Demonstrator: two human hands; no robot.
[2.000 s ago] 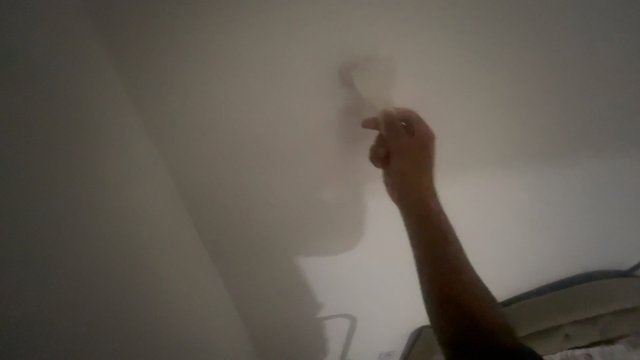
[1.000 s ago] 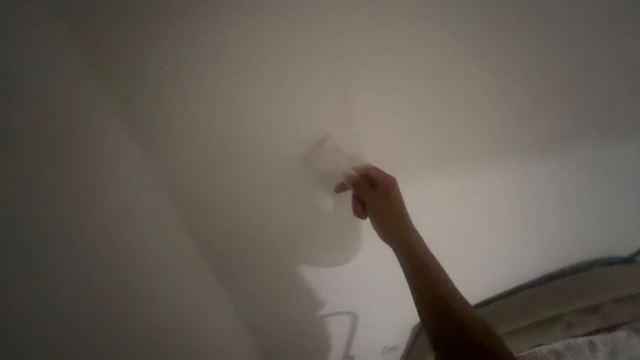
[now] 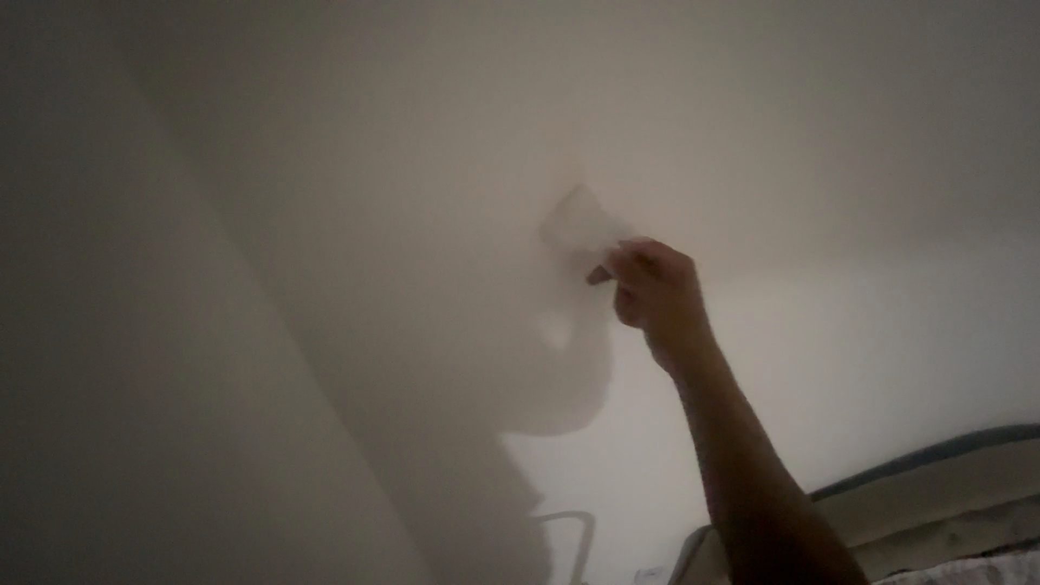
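My right hand (image 3: 660, 292) is raised against a pale, plain wall (image 3: 731, 162), its fingers closed on a light, thin, blurred thing (image 3: 578, 221) with a wide flat end. It looks like a cloth or a flat scraper; the picture does not settle which. The wide end points up and left and lies at or close to the wall surface. My forearm reaches in from the lower right. My left hand is out of the frame.
A shadow (image 3: 552, 390) of an arm and body falls on the wall, left of my forearm. A corner edge (image 3: 292, 325) runs down the left side. At the lower right stands a padded headboard or seat back (image 3: 918, 496) with a dark rim, near some pale fabric (image 3: 975, 569).
From two seconds to one second ago my right hand moved down and left along the wall with the light thing. Since then it has shifted little and still holds it.
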